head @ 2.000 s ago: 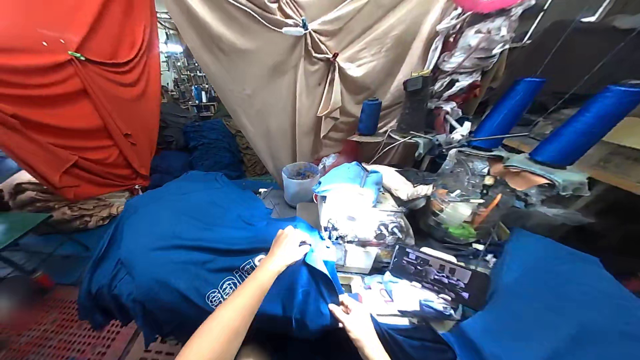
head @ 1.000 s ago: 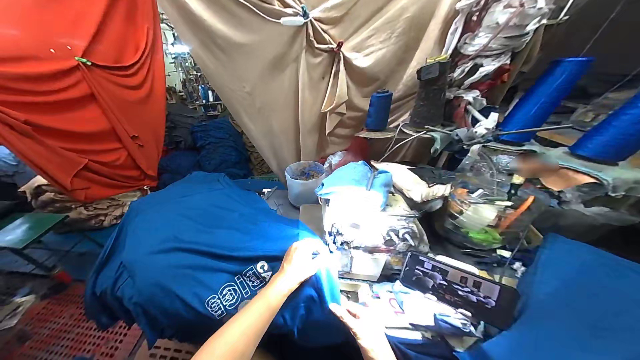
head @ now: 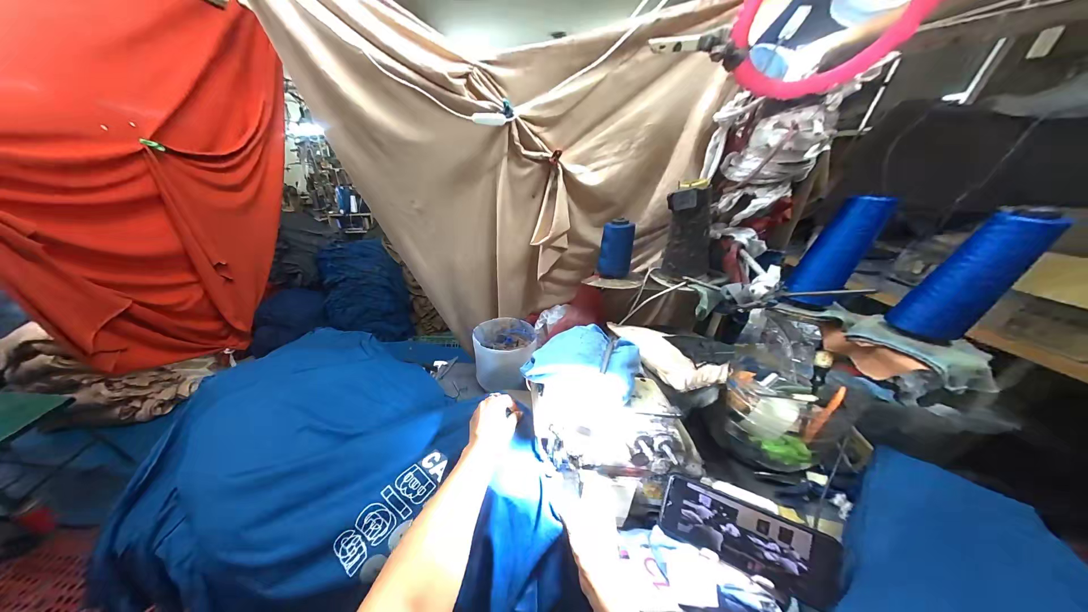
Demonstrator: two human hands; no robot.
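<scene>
A blue printed garment (head: 280, 459) spreads over the left side of the work surface. My left hand (head: 497, 418) grips its edge, fingers curled, just left of a brightly lit sewing machine (head: 625, 425) that has a light-blue cloth (head: 586, 353) on top. Lower down, my right hand (head: 591, 518) is washed out by glare beside the machine; it touches the garment's right edge, but its fingers cannot be made out. A phone (head: 748, 535) with a lit screen leans to the right of that hand.
A plastic tub (head: 503, 361) stands behind the machine. Blue thread cones (head: 977, 272) and a smaller spool (head: 616, 248) are at the back right. A clear bowl of odds and ends (head: 778, 429) sits right of the machine, with blue fabric (head: 952, 535) at the lower right.
My left hand has moved away from me along the machine's left side, drawing garment cloth with it. The view has tilted up somewhat.
</scene>
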